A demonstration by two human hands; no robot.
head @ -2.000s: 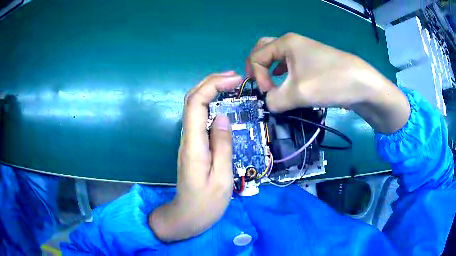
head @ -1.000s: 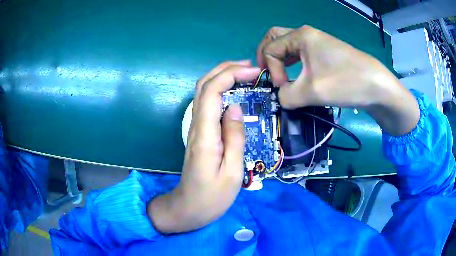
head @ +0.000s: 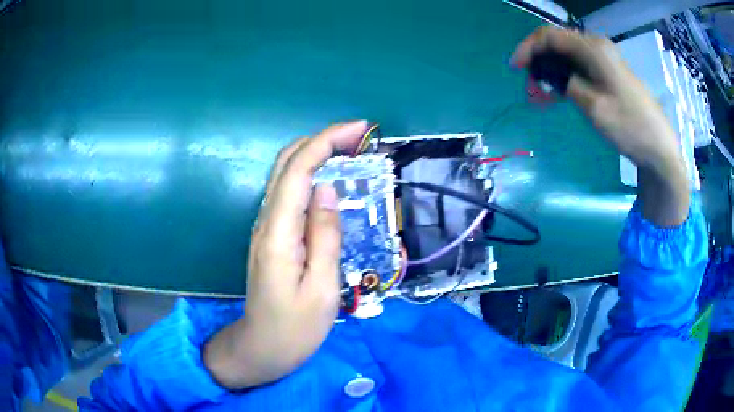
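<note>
The half-assembled device unit (head: 443,213) lies near the front edge of the green mat, its black inner module and white frame showing. The blue circuit board (head: 366,225) is at its left end. My left hand (head: 294,257) holds the unit around the board's left side, thumb on the board. A black cable (head: 515,229) loops out at the right, a white-lilac cable (head: 459,241) curves across the module, and a red wire lead (head: 505,157) trails out. My right hand (head: 575,80), blurred, is away at the upper right with a small dark block (head: 552,71) in its fingers.
The green bench mat (head: 161,88) has its curved front edge near my body. White housings (head: 652,88) stand at the right, partly behind my right arm. A grey stool (head: 563,322) is below the front edge at the right.
My right hand has left the board's edge and moved up and right, now with a dark block in its fingers. The unit and my left hand appear further left; the red lead now shows.
</note>
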